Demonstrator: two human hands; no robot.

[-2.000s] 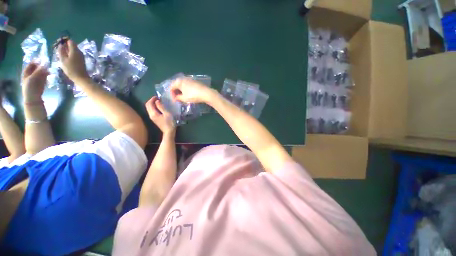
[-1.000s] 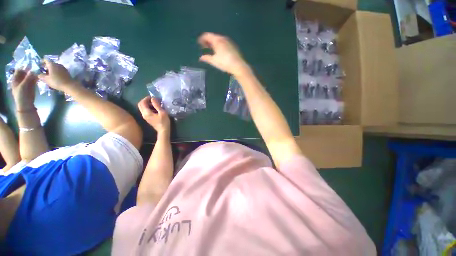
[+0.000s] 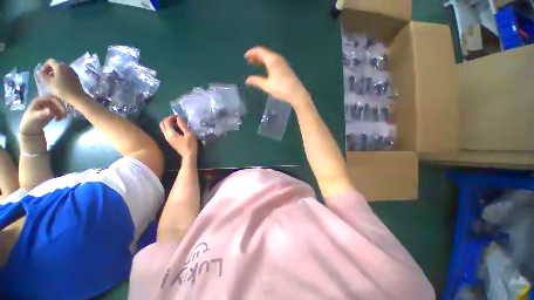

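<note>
A group of overlapping clear zip-lock bags (image 3: 215,111) with small dark contents lies on the green bench in front of me. My left hand (image 3: 179,136) is at the left edge of this group, its fingertips on or against a bag. Another clear bag (image 3: 273,119) lies flat to the right of the group. My right hand (image 3: 272,76) is above and beyond this bag, thumb and fingers apart, with nothing in it. My right hand and forearm may hide part of what lies beneath them.
An open carton (image 3: 436,88) at right holds packed rows of bags (image 3: 369,111). A bag pile (image 3: 120,82) lies at left, before a neighbour in blue and white (image 3: 76,234). A blue crate (image 3: 459,234) with loose plastic stands at lower right.
My right hand moved from the bag group out to the right and opened. The bags at right went from a spread of several to one visible. My left hand stayed at the group's left edge.
</note>
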